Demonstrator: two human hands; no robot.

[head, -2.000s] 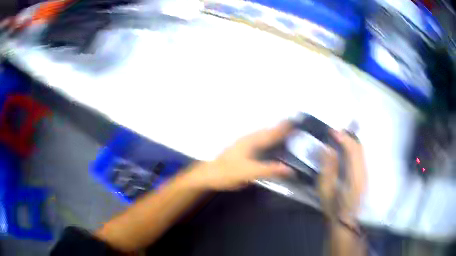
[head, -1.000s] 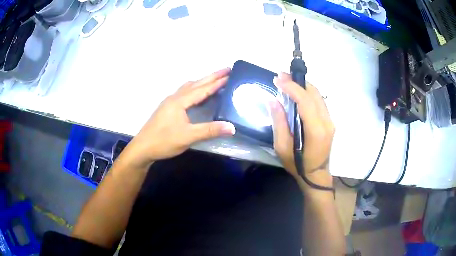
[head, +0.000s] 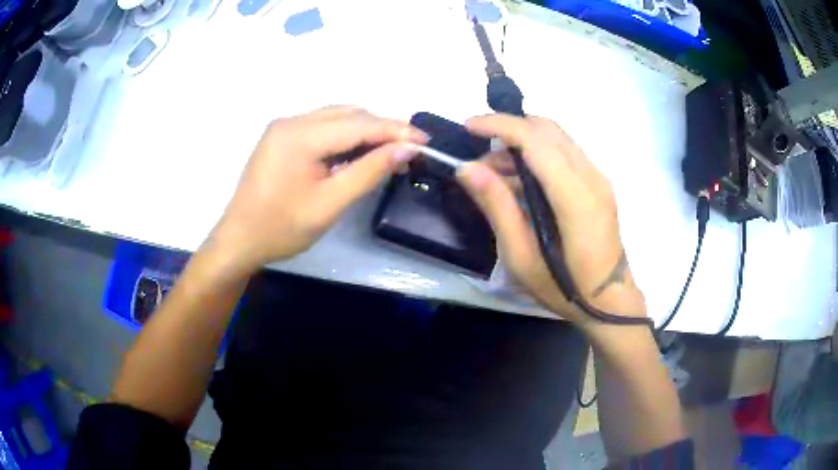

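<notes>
A black boxy housing (head: 432, 216) lies on the white bench near its front edge, below my hands. A thin white oval panel (head: 443, 157), seen nearly edge-on, is held above it between both hands' fingertips. My left hand (head: 317, 174) pinches its left end with thumb and finger. My right hand (head: 542, 197) pinches its right end and also holds the soldering iron (head: 504, 94), its tip pointing up and away from the housing. Whether lead wires run between panel and housing cannot be told.
A soldering station (head: 717, 142) with a red light stands at the right, cords trailing along the bench. Oval panels (head: 303, 21) lie at the back. Bagged black units (head: 28, 87) are at the left. A blue parts bin (head: 634, 23) is at the back right; a blue floor crate (head: 119, 285) is below.
The oval panel, earlier flat on the housing, is now raised and tilted edge-on. My left hand has moved from the housing's side to the panel. The iron leans further left.
</notes>
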